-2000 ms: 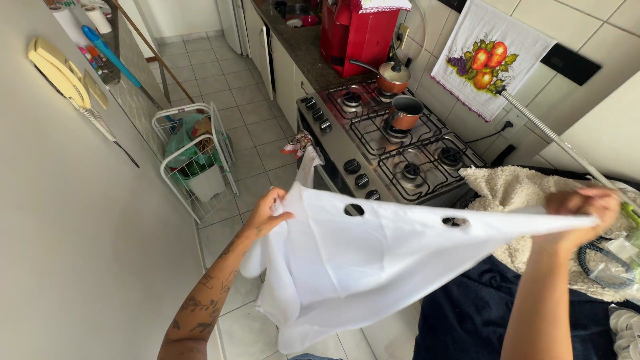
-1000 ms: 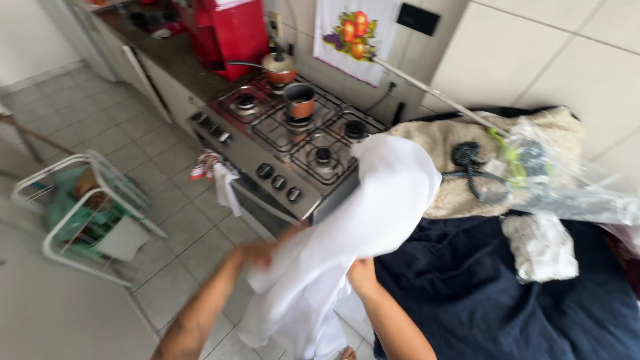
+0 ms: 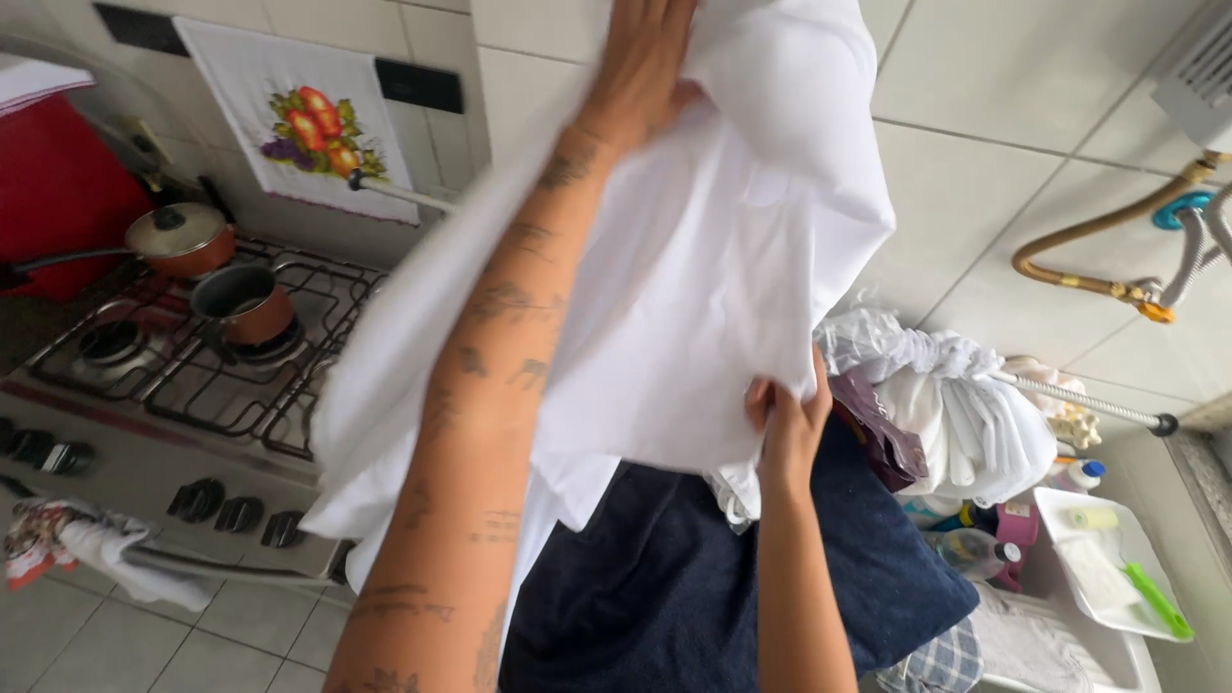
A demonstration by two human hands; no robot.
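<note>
A large white cloth [image 3: 674, 318] hangs in loose folds in front of me, hiding part of the tiled wall. My left hand [image 3: 645, 77] is raised at the top centre, pressed flat against the cloth with its fingers extended; whether it pinches any fabric is not clear. Lower down, my right hand [image 3: 791, 414] grips the cloth's lower right edge between thumb and fingers. Below the cloth lies a dark navy fabric [image 3: 645, 577], with a small white bundle [image 3: 736, 496] on it.
A gas stove [image 3: 164, 462] with a lidded pan [image 3: 181, 241] and a saucepan [image 3: 245, 306] stands left. A metal rod [image 3: 1088, 395] with white fabric [image 3: 962, 423], a white tray [image 3: 1107, 568] and bottles are at right. A gas hose [image 3: 1068, 279] runs along the wall.
The view has swung right toward the wall. The cloth, stretched sideways between both hands two seconds ago, now hangs bunched and raised. My left hand has moved up to its top.
</note>
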